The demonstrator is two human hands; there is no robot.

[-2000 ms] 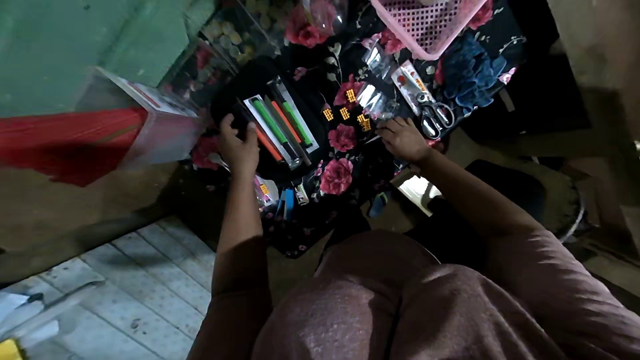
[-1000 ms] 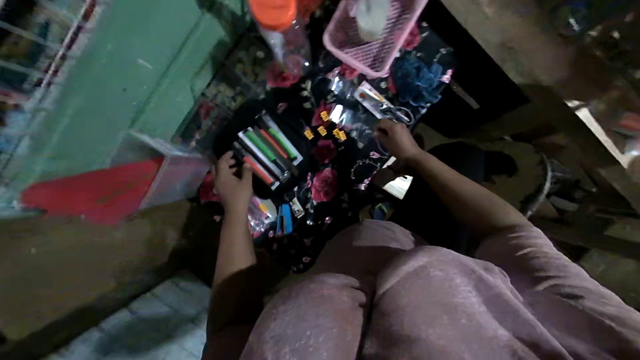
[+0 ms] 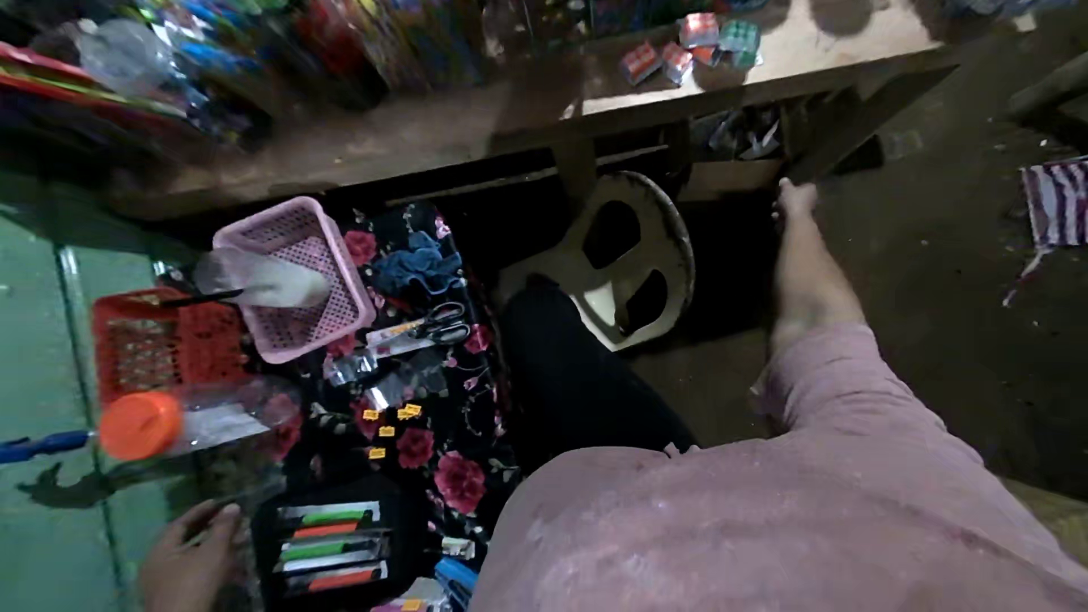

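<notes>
At the lower left, my left hand is raised with curled fingers beside a black tray of green and orange packaged items; whether it holds something is unclear. My right hand reaches out under the wooden counter, beyond the plastic chair, its fingers blurred. On the floral tablecloth lie small yellow tags, clear plastic wrappers and black-handled scissors on a package. A clear jar with an orange lid is left of the tags.
A pink plastic basket holds a whitish container. Beside it are a red basket and a dark blue cloth. The wooden counter runs across the top, bearing small red and green packs. A striped cloth lies at far right.
The view has swung strongly to the right. My right hand has left the tablecloth near the scissors and is stretched out beyond the chair. My left hand is no longer on the packaged items.
</notes>
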